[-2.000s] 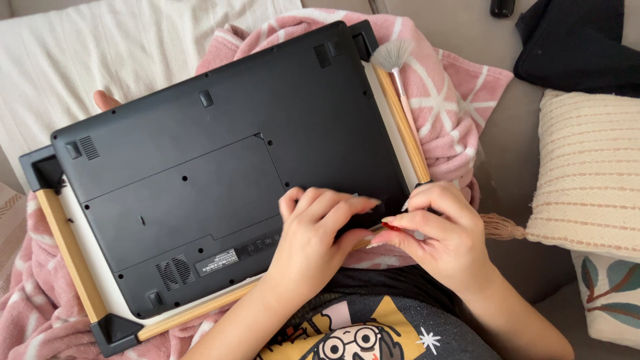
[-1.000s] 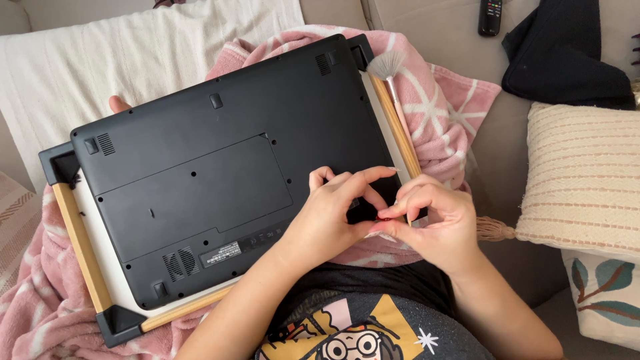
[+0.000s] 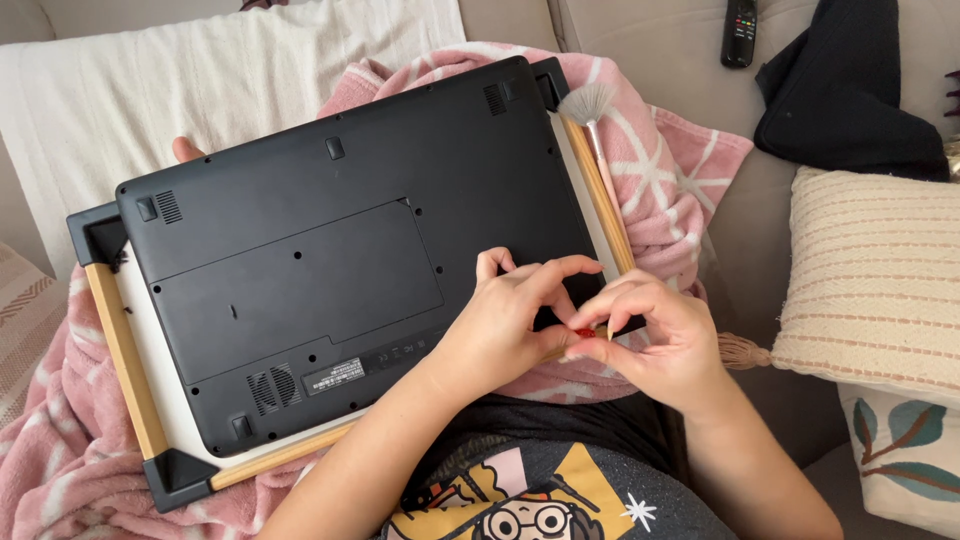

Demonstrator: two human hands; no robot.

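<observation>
A black laptop (image 3: 352, 247) lies bottom side up on a white tray with a wooden frame (image 3: 127, 360). Over its lower right corner my left hand (image 3: 517, 322) and my right hand (image 3: 645, 330) meet at the fingertips. Between them they pinch a small red object (image 3: 584, 332), too covered by the fingers to name. The laptop's bottom has a panel, vents, rubber feet and several screw holes. A fan-shaped brush (image 3: 589, 105) rests along the tray's right side.
Small dark bits (image 3: 118, 261) lie on the tray's left edge. A pink blanket (image 3: 660, 172) is under the tray. To the right are a striped cushion (image 3: 870, 277), a black cloth (image 3: 840, 97) and a remote control (image 3: 739, 34). A person's finger (image 3: 186, 148) shows behind the laptop.
Both hands stay together at the laptop's lower right corner, with the red object still between the fingertips; only the fingers have shifted a little.
</observation>
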